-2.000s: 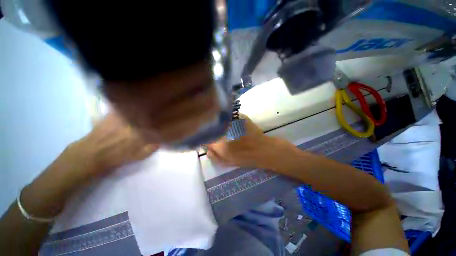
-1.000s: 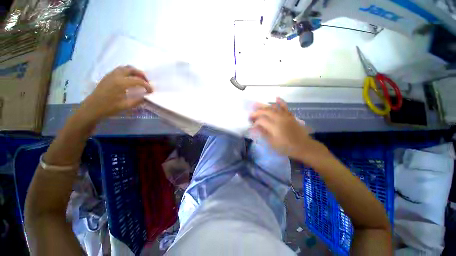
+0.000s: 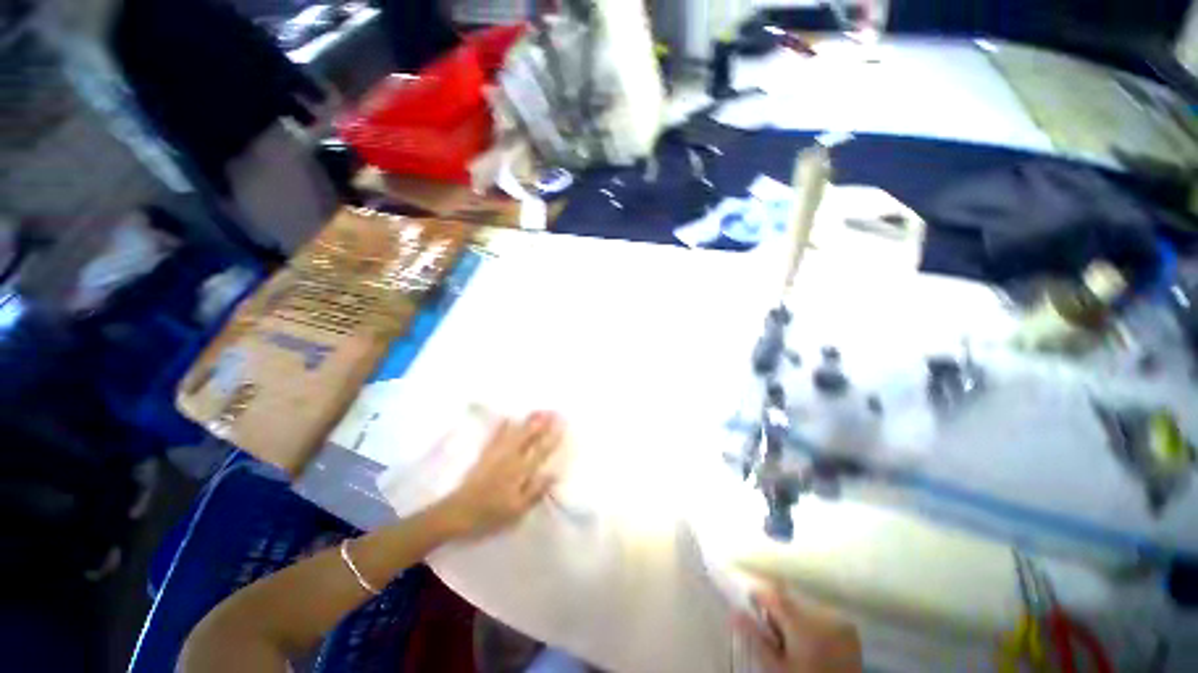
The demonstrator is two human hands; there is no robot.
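A pale off-white cloth piece lies on the white machine table and reaches over its front edge. My left hand lies palm down on the cloth's left part, fingers a little apart. My right hand is at the bottom edge of the picture, partly cut off and blurred, by the cloth's right end; whether it grips the cloth is unclear. The white sewing machine stands right of the cloth, its needle area above my right hand.
Red and yellow scissors lie at the bottom right. A brown cardboard box is left of the table, a blue crate below it. A red object and a dark-covered table with cloths are behind. A person's dark sleeve shows top left.
The view has swung up and to the left. The cloth, held between both hands a second ago, now lies spread on the table, with my left hand flat on it.
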